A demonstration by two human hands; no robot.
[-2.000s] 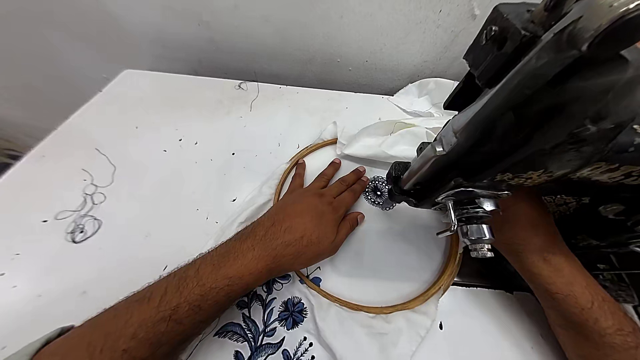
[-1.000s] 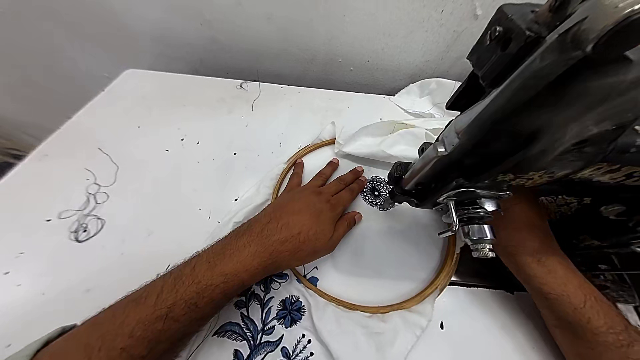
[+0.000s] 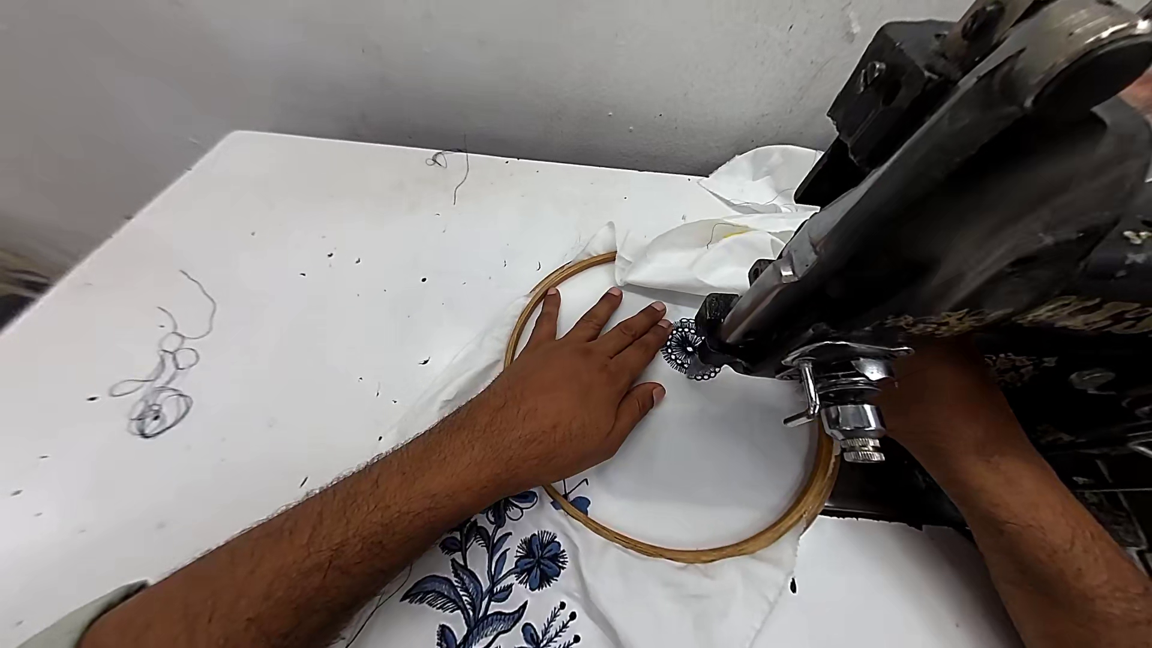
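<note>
My left hand [image 3: 585,387] lies flat, fingers spread, on white cloth [image 3: 702,468] stretched in a round wooden embroidery hoop [image 3: 693,553]. Its fingertips are beside a dark blue and white embroidered flower [image 3: 688,349], which sits at the needle end of a black sewing machine [image 3: 936,207]. My right hand [image 3: 936,387] reaches behind the machine's metal thread tension knob [image 3: 853,418]; its fingers are hidden, so what it touches cannot be told. Blue embroidered flowers and leaves [image 3: 486,585] show on the cloth below the hoop.
The white table [image 3: 297,216] carries a tangle of dark thread [image 3: 162,387] at the left, another loose thread [image 3: 461,175] near its back edge, and scattered dark specks. Bunched white cloth [image 3: 702,252] lies behind the hoop, near the grey wall [image 3: 540,72].
The embroidered flower and the hoop have shifted very slightly beside the needle end. My left hand stays flat on the cloth, and my right hand stays behind the tension knob.
</note>
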